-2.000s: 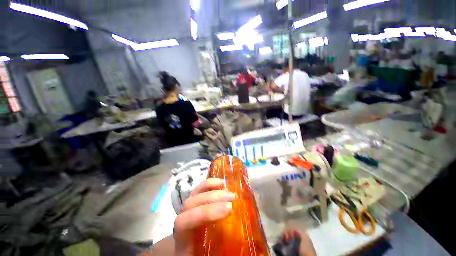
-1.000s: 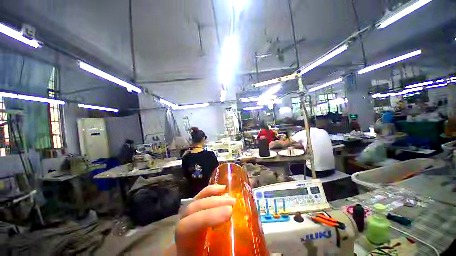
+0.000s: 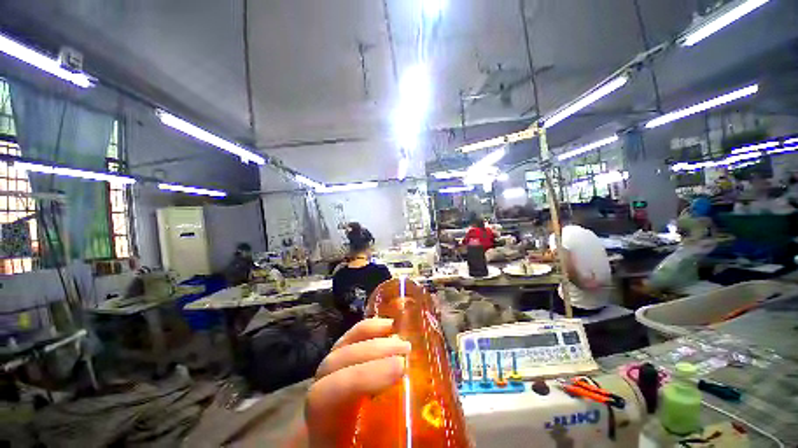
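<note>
A shiny translucent orange bottle (image 3: 409, 376) stands up close in front of me at the bottom centre, its base end towards the view and its lower part cut off by the frame. My left hand (image 3: 360, 376) wraps around its left side, fingers on the surface. My right hand is not in view. Behind the bottle is the white sewing machine head (image 3: 560, 418) marked JUKI, with its control panel (image 3: 527, 348) on top.
A blue tray with pegs (image 3: 490, 383) and orange-handled snips (image 3: 593, 392) lie on the machine top. A green bottle (image 3: 682, 402) stands at right. Taupe cloth (image 3: 166, 411) lies at lower left. Two people (image 3: 359, 276) (image 3: 584, 267) sit ahead, and a grey tub (image 3: 700, 317) is at right.
The view has tilted up from the machine towards the ceiling, then shifted slightly left. The bottle stays in my left hand. My right hand, seen low down two seconds ago, has left the view.
</note>
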